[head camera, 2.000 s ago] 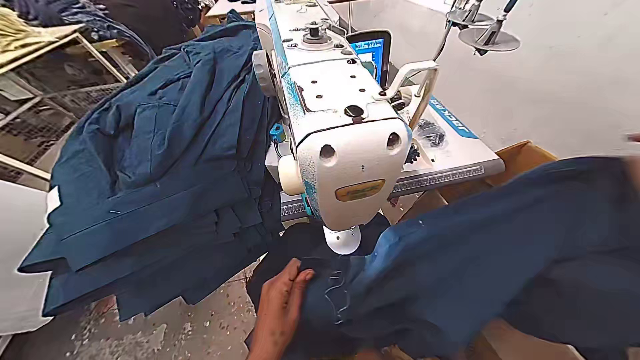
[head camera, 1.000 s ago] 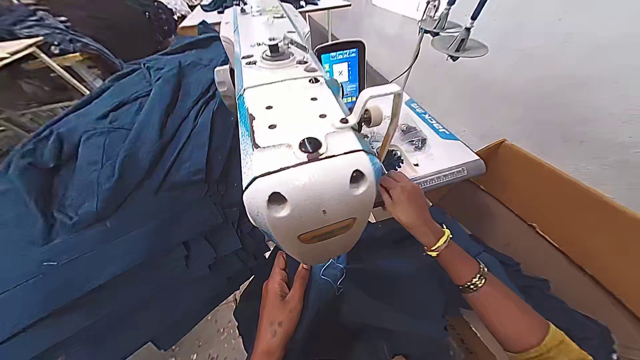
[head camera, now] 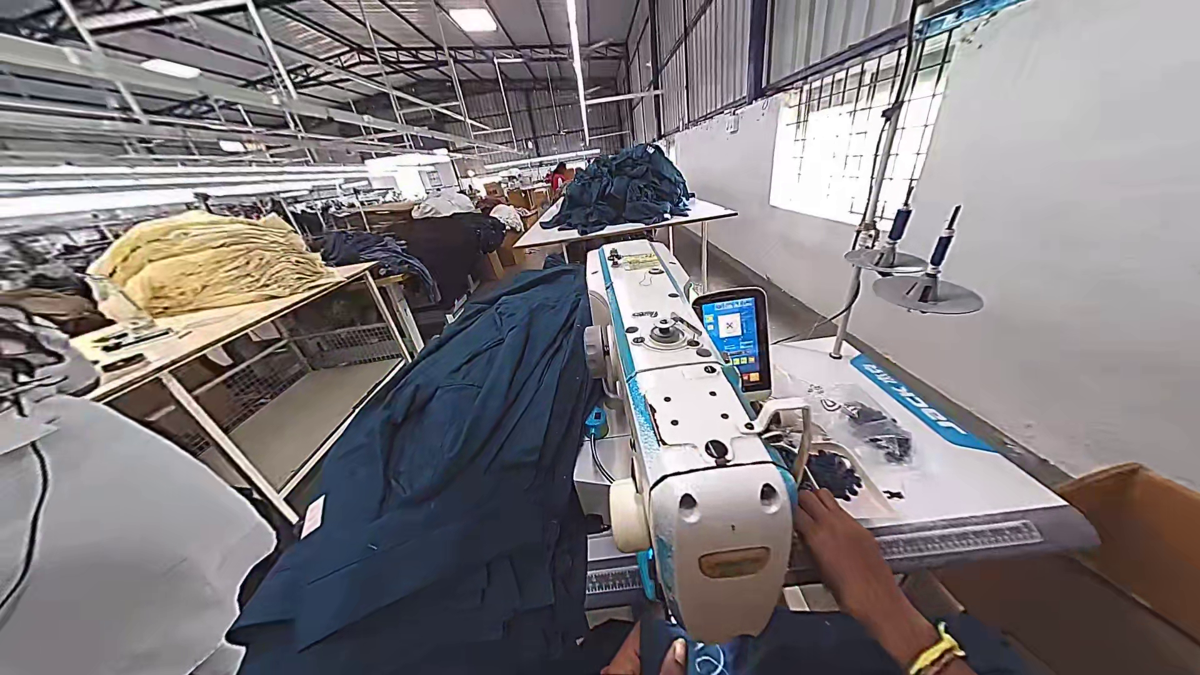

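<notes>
A white and blue Jack sewing machine [head camera: 708,450] stands in the middle. Below its head, at the bottom edge, my left hand [head camera: 647,652] is partly seen, thumb and finger at dark blue fabric [head camera: 797,642] with a loose light thread; its grip is unclear. My right hand [head camera: 839,544], a yellow bangle at its wrist, reaches to the right side of the machine head; its fingertips are hidden behind the head. Dark blue cloth pieces [head camera: 441,450] lie in a large stack to the left of the machine.
Small dark parts in a plastic bag [head camera: 872,427] lie on the white machine table [head camera: 994,478], near a lit control screen [head camera: 736,337] and thread stands [head camera: 928,292]. A cardboard box [head camera: 1139,525] is at the right. Yellow cloth [head camera: 211,262] lies on a table at the left.
The right hand came in to the machine head's right side between the first two frames and is still there. The blue fabric raised at the right has dropped. The view has tilted up.
</notes>
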